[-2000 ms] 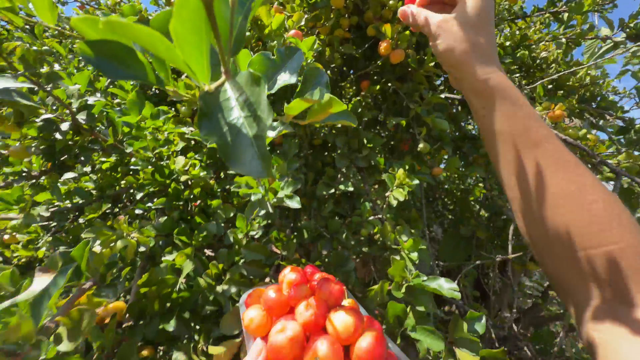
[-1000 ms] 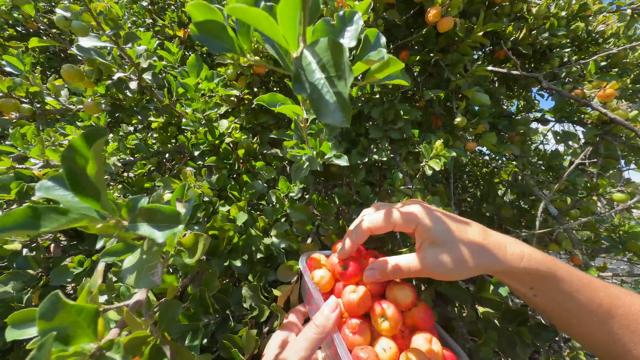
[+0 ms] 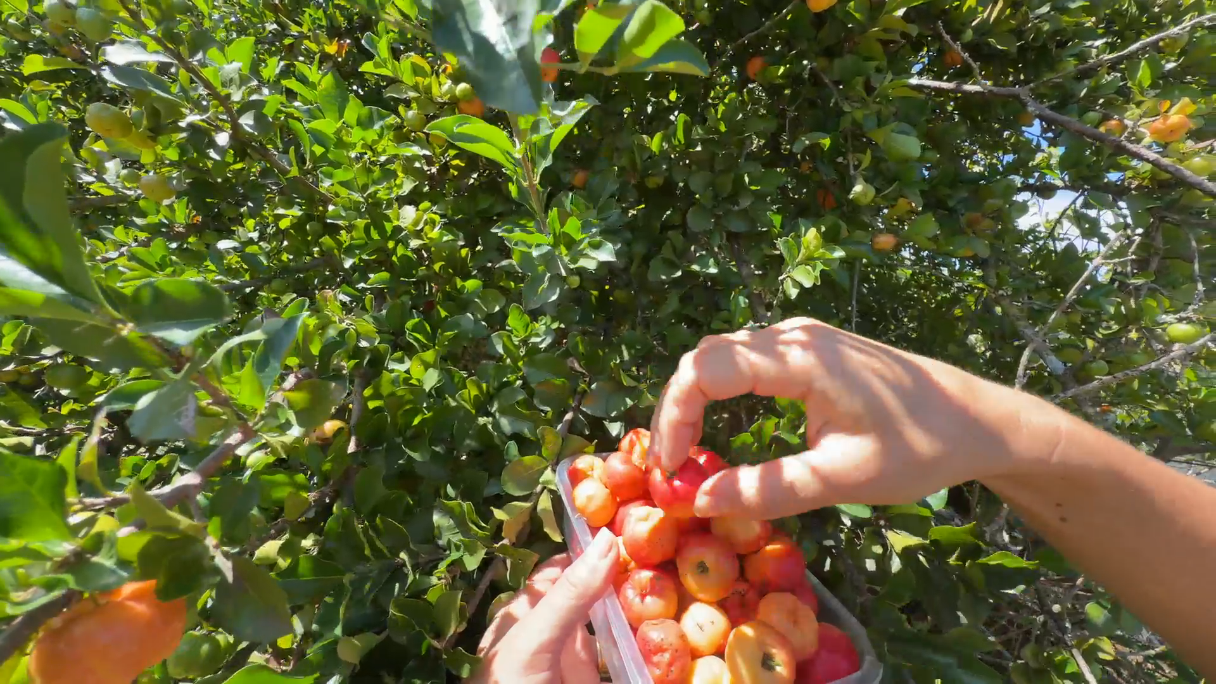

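A clear plastic container [image 3: 608, 622] heaped with red and orange acerola-like fruits [image 3: 707, 567] is at the bottom centre. My left hand [image 3: 549, 617] grips its left side, with the thumb over the rim. Over the far end of the heap, my right hand [image 3: 817, 418] has its index finger and thumb on a deep red fruit [image 3: 676, 486] lying among the others. The container's near end is cut off by the frame's lower edge.
Dense leafy bushes [image 3: 380, 285] with scattered fruits surround the container. A large orange fruit [image 3: 109, 635] hangs close at lower left. Bare branches [image 3: 1073, 119] cross the upper right, and a leafy twig [image 3: 180, 484] reaches in at left.
My right hand has come down from fruit high in the bush to the container's heap. My left hand and more of the container have come into view.
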